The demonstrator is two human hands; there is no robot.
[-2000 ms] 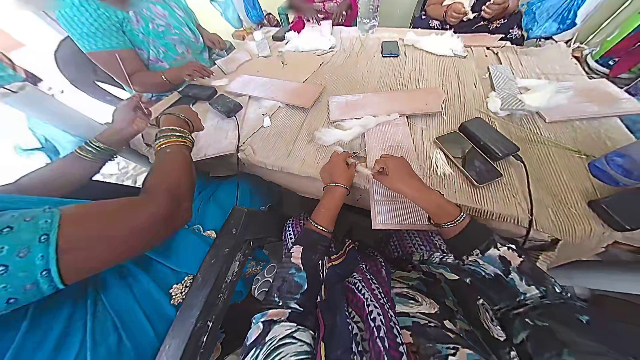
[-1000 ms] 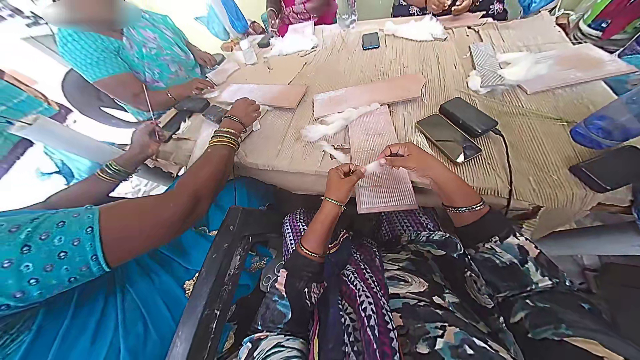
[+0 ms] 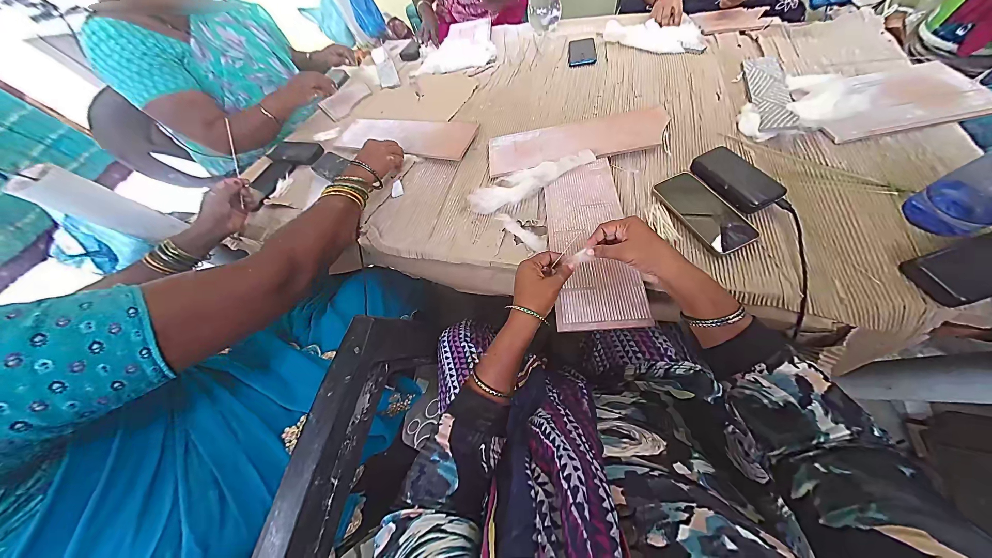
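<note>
My left hand [image 3: 541, 280] pinches a thin stick and one end of a small tuft of white cotton fibre [image 3: 579, 258]. The fingertips of my right hand [image 3: 626, 246] grip the tuft's other end, close beside the left fingers. Both hands are above a ribbed pinkish board [image 3: 603, 291] that lies lengthwise and juts over the table's near edge. Left of that board lies a loose strip of cotton [image 3: 521, 232], and a larger cotton roll [image 3: 531, 183] rests partly on the board's upper part. A second flat board [image 3: 580, 141] lies crosswise behind it.
A smartphone [image 3: 705, 212] and a black power bank [image 3: 738, 179] with a cable lie to the right on the corrugated cardboard table cover [image 3: 434, 232]. A blue container [image 3: 952, 198] stands farther right. A co-worker's bangled arm [image 3: 310, 232] reaches in from the left; other people sit around the table.
Two seconds ago my hands were close together at the board's left edge; now they are over its middle part, with the cotton between them. The co-worker's nearer hand has moved forward onto the table.
</note>
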